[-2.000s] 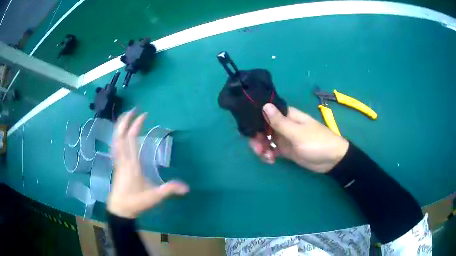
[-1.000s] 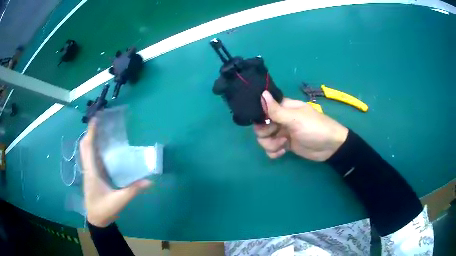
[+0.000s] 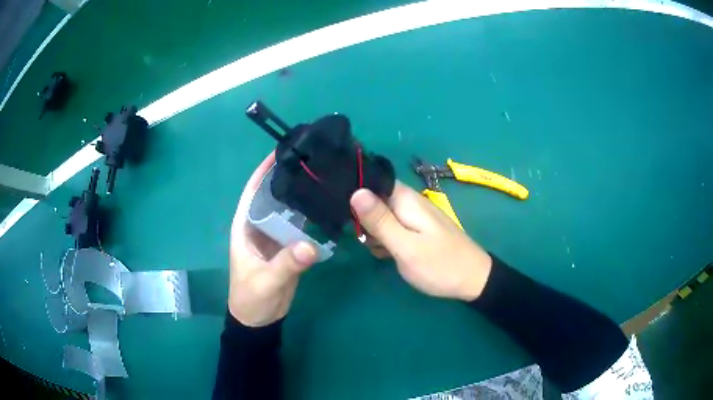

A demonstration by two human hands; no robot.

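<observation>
My right hand [image 3: 426,242] holds a black housing [image 3: 324,168] from its right side, thumb on top. Its black rod points up and left. Thin red leads cross its face and end in a small white connector [image 3: 361,237] near my thumb. My left hand [image 3: 266,269] holds a curved grey band [image 3: 283,225] at the housing's lower left side. The band lies against or very near the housing; whether it is seated cannot be told. The far part of the band is hidden behind the housing.
Yellow-handled cutters [image 3: 485,179] lie open to the right, beyond my right hand. Loose grey bands [image 3: 152,292] lie at the lower left. Black housings [image 3: 121,141] [image 3: 84,215] lie by the white rail [image 3: 305,47], another [image 3: 55,92] beyond it. Yellow-black tape shows at the lower right.
My left hand took a grey band from the left pile and brought it right to the housing. The housing now sits lower and further left in view, beside the band.
</observation>
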